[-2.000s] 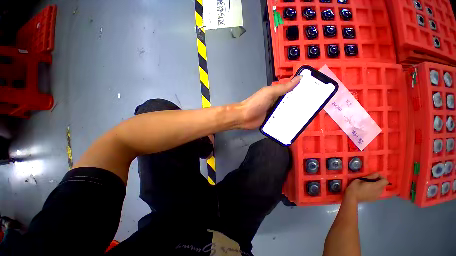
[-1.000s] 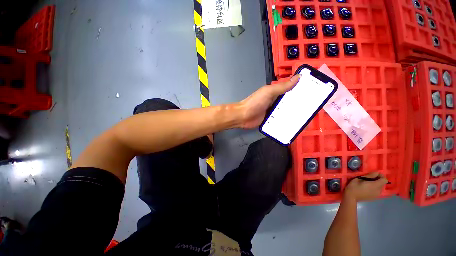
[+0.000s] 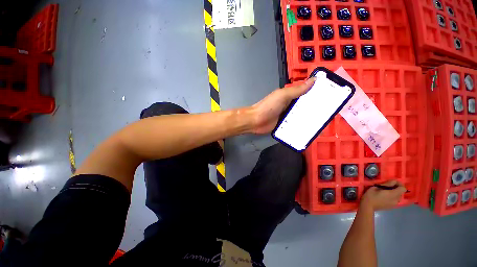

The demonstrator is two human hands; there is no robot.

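My left hand (image 3: 272, 110) holds a black-edged smartphone (image 3: 315, 110) with a white lit screen, thumb on its upper left edge. The phone is over the left part of a red compartment tray (image 3: 410, 99). A pale pink paper slip (image 3: 370, 124) with handwriting lies on the tray, partly under the phone from this view. My right hand (image 3: 383, 197) rests at the tray's near edge and holds a thin black pen or marker (image 3: 386, 186). Several dark and silver small parts (image 3: 350, 170) sit in the tray's cells left of my right hand.
Another red tray (image 3: 384, 31) behind holds dark parts. A red tray (image 3: 442, 141) at the right holds silver parts. Yellow-black tape (image 3: 212, 68) and a white floor sign (image 3: 234, 13) are on the grey floor. Red trays (image 3: 39, 83) stand at the far left.
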